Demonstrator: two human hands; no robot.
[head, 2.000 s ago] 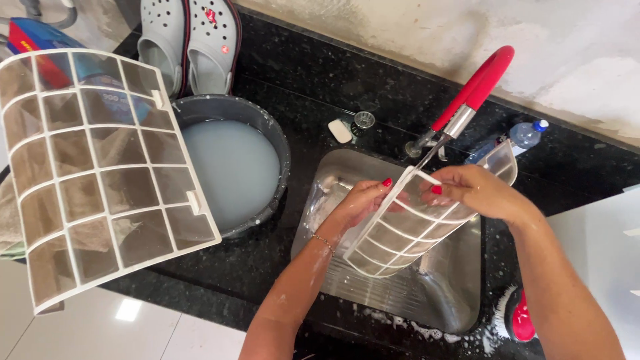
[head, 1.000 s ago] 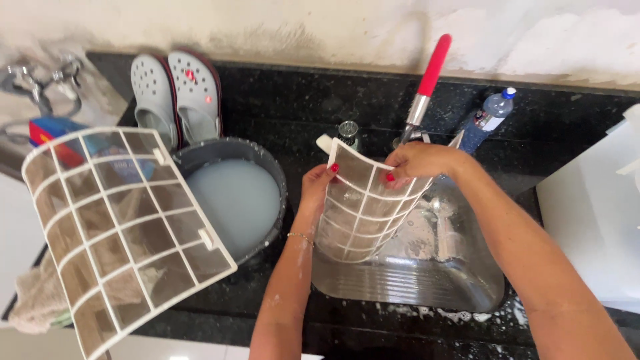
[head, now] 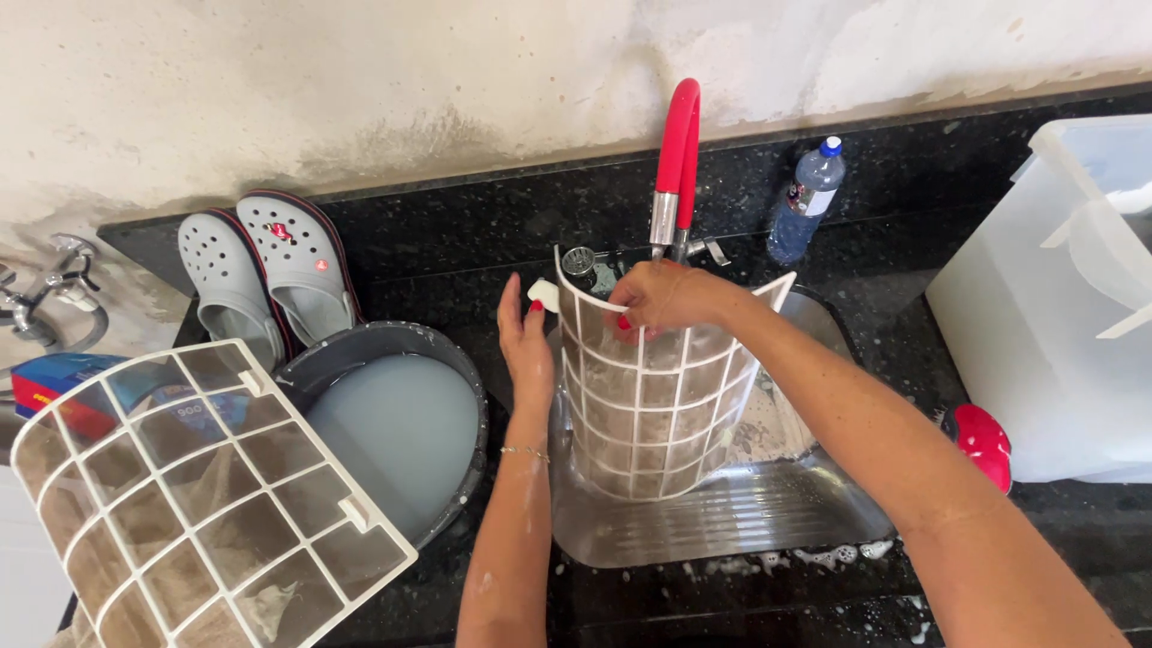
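Note:
A curved white-framed mesh air filter (head: pixel 661 405) stands upright in the stainless steel sink (head: pixel 720 531). My right hand (head: pixel 661 297) is at its top edge, fingers bent over the frame below the red flexible faucet (head: pixel 677 171); whether it grips the frame is partly hidden. My left hand (head: pixel 526 346) is beside the filter's left edge, fingers up and apart, holding nothing. A second mesh filter (head: pixel 225 486) lies at the left, partly over a dark basin (head: pixel 477 450) of cloudy water. A white piece, probably soap (head: pixel 544 294), lies behind my left fingertips.
Grey clogs (head: pixel 297 270) lean on the backsplash behind the basin. A sink strainer (head: pixel 578 262) and a plastic bottle (head: pixel 805 202) stand at the back. To the right are a red-backed brush (head: pixel 983 447) and a translucent plastic bin (head: pixel 1035 315). Foam spots the granite counter's front edge (head: pixel 810 576).
The filter in the sink has gone from tilted to more upright. My left hand, which was on its edge, has come away from it. My right hand remains at its top.

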